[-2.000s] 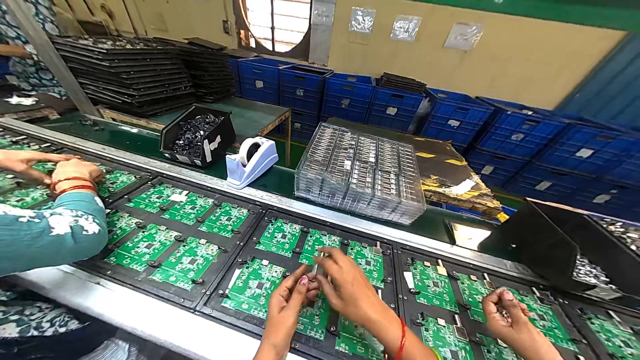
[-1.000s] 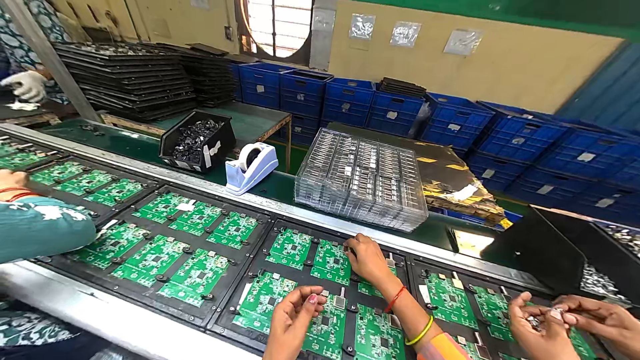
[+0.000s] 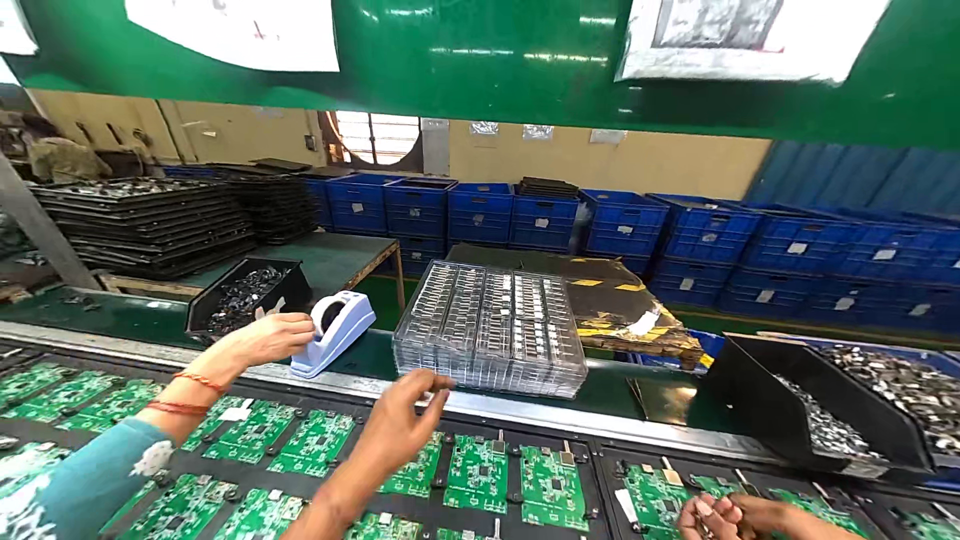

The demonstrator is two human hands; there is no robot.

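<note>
My left hand is raised over the row of green circuit boards, in front of the stack of clear plastic trays filled with small metal parts. Its fingers are curled, the thumb stands apart, and nothing shows between them. My right hand is out of view. The boards lie in black carrier trays, several with a metal antenna-like part at the top edge.
At left a co-worker's hand reaches to the pale blue tape dispenser, beside a black parts bin. Another person's hands are at lower right. Black bins of metal parts stand at right, blue crates behind.
The view has tilted up. My left hand has moved from over the boards toward the clear trays. My right hand has left the view. The left co-worker's hand is now at the tape dispenser.
</note>
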